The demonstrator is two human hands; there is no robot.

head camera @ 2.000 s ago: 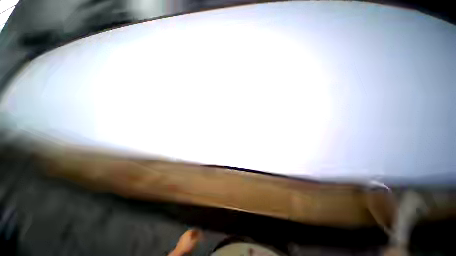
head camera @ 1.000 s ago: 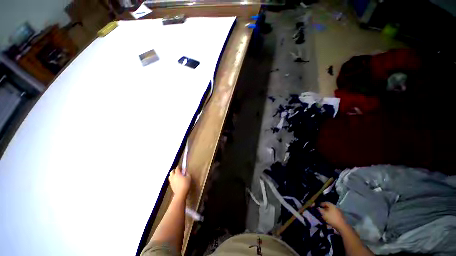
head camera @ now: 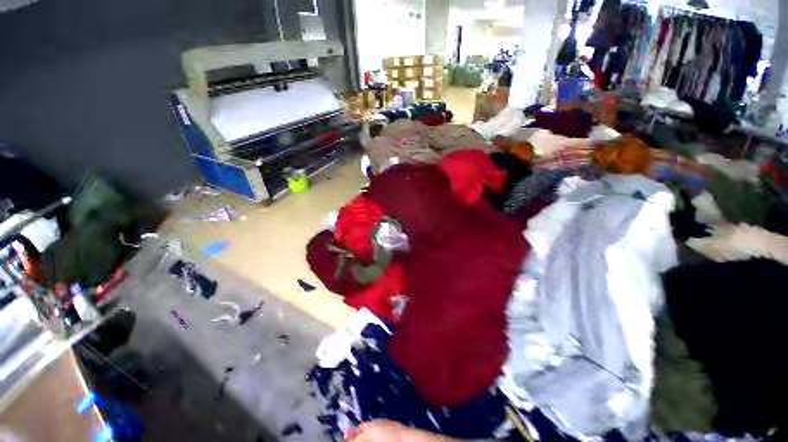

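Note:
My right hand (head camera: 387, 432) shows only in part at the bottom edge, cut off by the frame; I cannot tell whether it holds anything. My left hand is not in view. Just beyond the right hand lie navy and white cutting scraps (head camera: 373, 380) on the floor. A large dark red fabric heap (head camera: 454, 302) lies behind them, with a pale grey-white fabric heap (head camera: 592, 293) to its right. A thin yellowish stick (head camera: 518, 423) shows at the bottom, among the scraps.
The brown table's corner (head camera: 47, 401) is at lower left. A blue-and-white machine with a white sheet (head camera: 276, 112) stands at the back left. Black fabric (head camera: 734, 337) lies at right. Cartons (head camera: 413, 73) and hanging garments (head camera: 665, 52) are in the background.
The view has swung right and up from the paper-covered table to the fabric heaps. My left hand, earlier at the table edge with a white strip, has left the view.

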